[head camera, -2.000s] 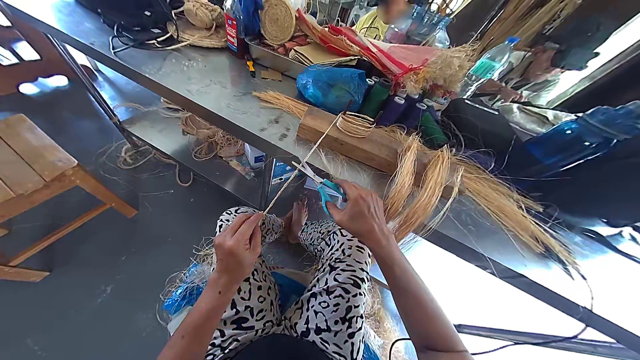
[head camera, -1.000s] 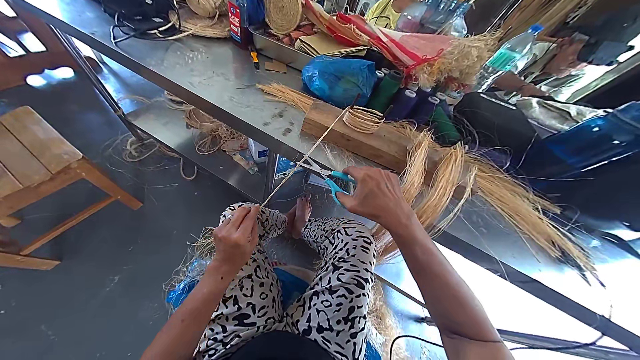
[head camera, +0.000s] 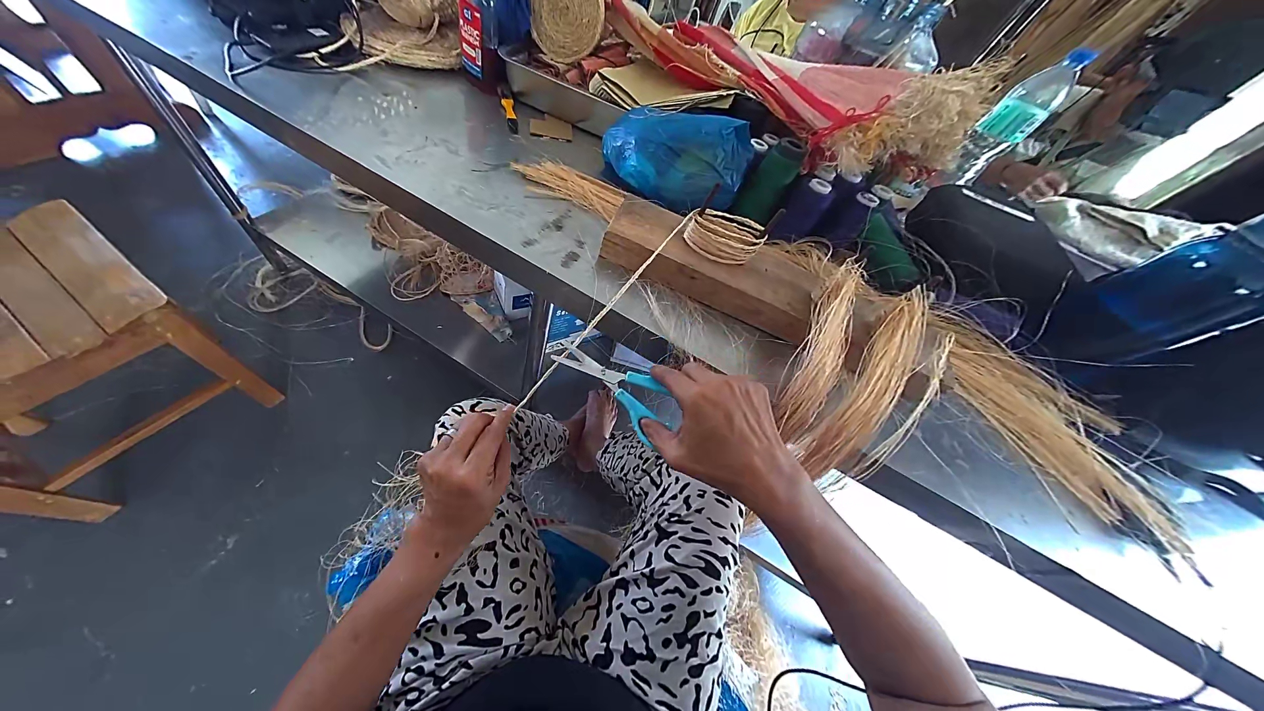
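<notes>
A thin natural-fibre cord (head camera: 632, 279) runs taut from a coil of cord (head camera: 724, 237) on a wooden block (head camera: 711, 278) down to my left hand (head camera: 466, 467), which pinches its lower end. My right hand (head camera: 719, 427) holds scissors with light-blue handles (head camera: 640, 397). Their blades are apart, at the cord just above my left hand. Hanks of pale fibre (head camera: 869, 365) hang over the block, and a long bundle of straw-like fibre (head camera: 1057, 425) lies at its right end. A dark upright pin stands by the coil.
The metal table (head camera: 395, 128) holds a blue plastic bag (head camera: 677, 156), thread cones (head camera: 805, 205), a metal tray (head camera: 558, 94), a yellow-and-black cutter (head camera: 509, 111) and a plastic bottle (head camera: 1027, 111). Tangled cord lies on the lower shelf (head camera: 346, 237). A wooden stool (head camera: 89, 276) stands left. Part of another person shows behind.
The scissors have shifted slightly down along the cord, towards my left hand. Both hands keep their hold.
</notes>
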